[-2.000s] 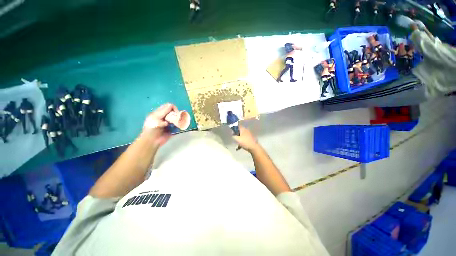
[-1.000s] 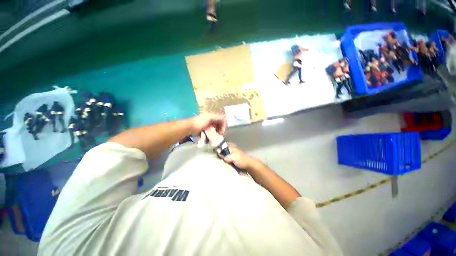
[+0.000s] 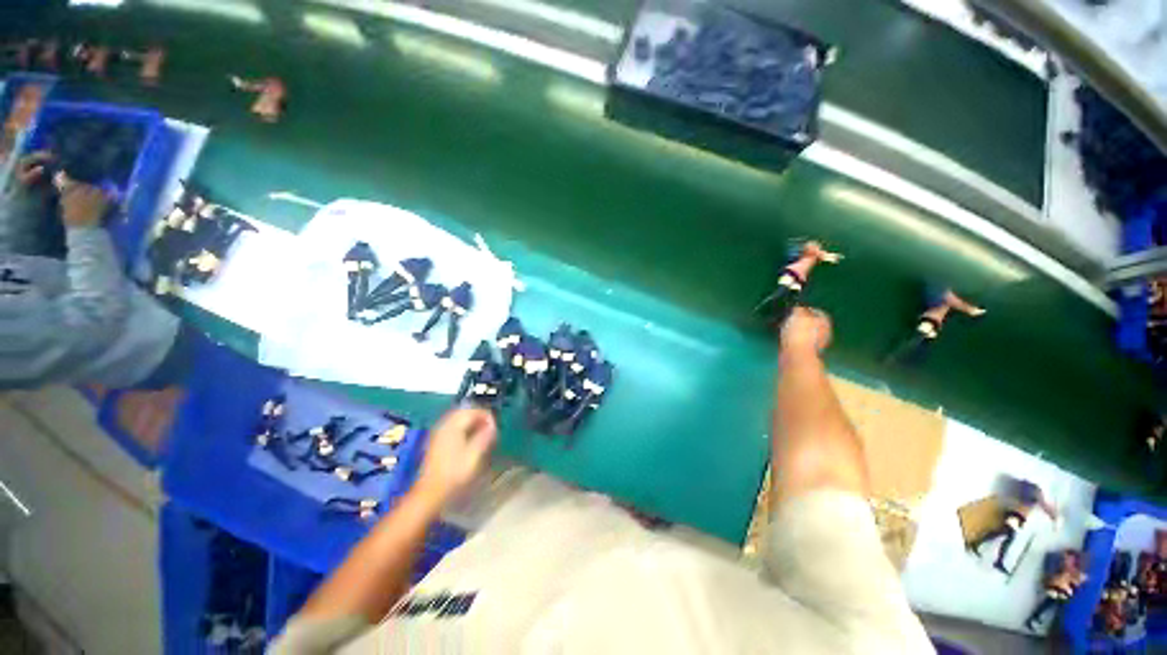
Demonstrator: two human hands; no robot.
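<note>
My right hand (image 3: 806, 335) is over the green conveyor belt with its fingers at the black legs of an assembled figure (image 3: 801, 266), which has an orange-brown top. My left hand (image 3: 461, 448) is at the near edge of a pile of dark leg parts (image 3: 550, 371); its fingers are blurred and I cannot tell whether they hold a part. More leg parts (image 3: 410, 288) lie on a white sheet (image 3: 320, 333) to the left. The tan cardboard (image 3: 883, 435) is partly hidden by my right arm. The pinkish cup is not visible.
Another figure (image 3: 941, 314) lies on the belt (image 3: 614, 192). A black tray of dark parts (image 3: 730, 77) is beyond it. A blue crate (image 3: 205, 448) with leg parts is lower left. Another person's arms (image 3: 90, 282) are far left. A figure (image 3: 1011, 525) lies on the right white sheet (image 3: 960, 473).
The view has swung left. My hands, together on a figure a second ago, are now apart: the right reached out to the belt with a figure, the left moved to the leg pile.
</note>
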